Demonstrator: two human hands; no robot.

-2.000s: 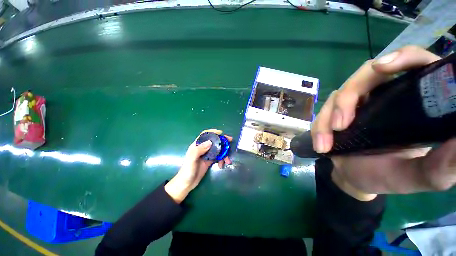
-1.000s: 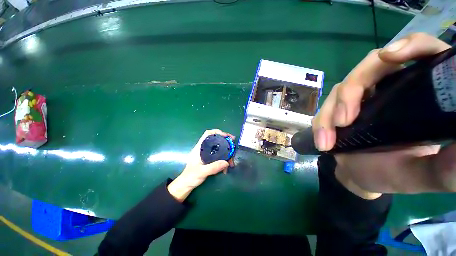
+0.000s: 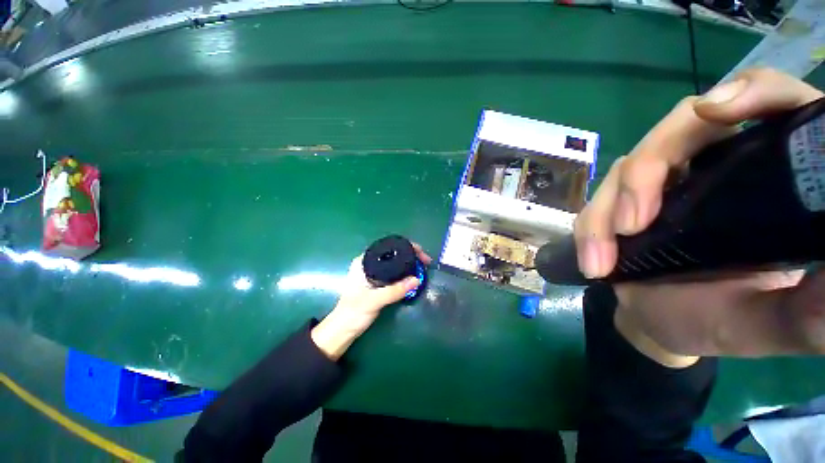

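Observation:
My left hand (image 3: 360, 303) holds a short round black housing (image 3: 390, 259) with a shiny blue side, just left of the screw feeder. My right hand (image 3: 669, 199) grips a thick black electric screwdriver (image 3: 724, 208), large at the right. Its nose points left, at the right end of the brass-coloured pick-up plate (image 3: 507, 250) on the feeder's front ledge. The bit and any screw cannot be made out. The white feeder (image 3: 534, 137) has blue edges, an open top and a small dark switch.
A red snack-like packet (image 3: 71, 208) stands at the left on the green bench (image 3: 235, 199). A small blue part (image 3: 529, 306) is at the feeder's front corner. A blue stool (image 3: 113, 389) is below the bench at lower left. A dark cord hangs at upper right.
My left hand has turned the round housing, so its dark face shows more and its blue side less. The screwdriver nose stays beside the pick-up plate. The view has shifted slightly.

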